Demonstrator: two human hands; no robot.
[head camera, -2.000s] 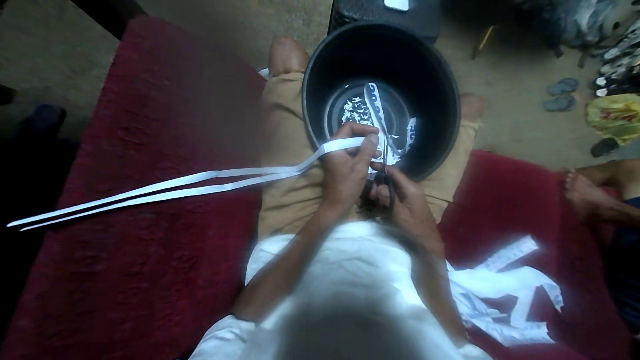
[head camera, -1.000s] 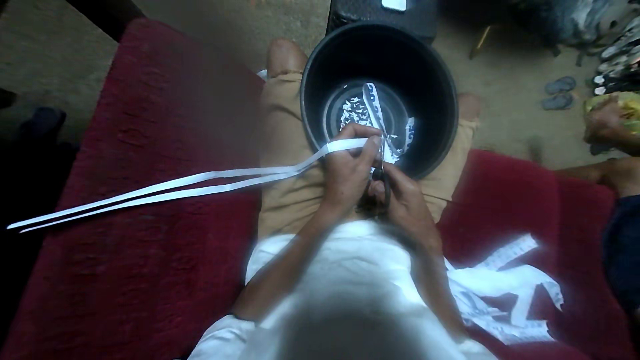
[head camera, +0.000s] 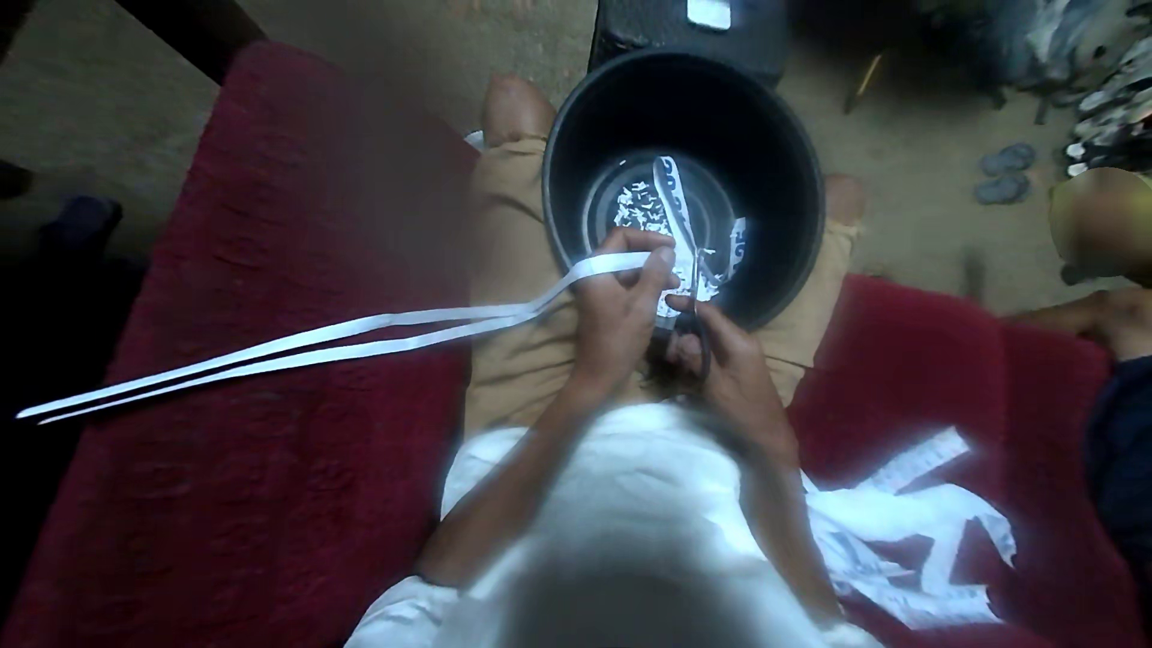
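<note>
My left hand (head camera: 625, 301) pinches a long white strip (head camera: 378, 324) near one end, over the near rim of a black bucket (head camera: 801, 180). The strip runs left in two narrow lengths across my thigh and the red seat. My right hand (head camera: 729, 351) holds a pair of scissors (head camera: 697, 297), its blades pointing away from me beside the left fingertips. Whether the blades are parted is too small to tell. Inside the bucket lie small white clippings (head camera: 639, 205) and a folded strip with printing (head camera: 673, 193), which reaches up near my fingers.
White strips (head camera: 927, 522) lie heaped on the red seat (head camera: 927, 360) to my right. Another person's arm (head camera: 1080, 315) rests at the far right. Behind the bucket stands a dark box (head camera: 621, 27) with a pale flat object on it. Sandals (head camera: 1003, 175) are on the floor.
The other person at the right has moved: a bare foot showed at the seat's edge in the earliest frame, and an arm shows there now. My hands have barely moved.
</note>
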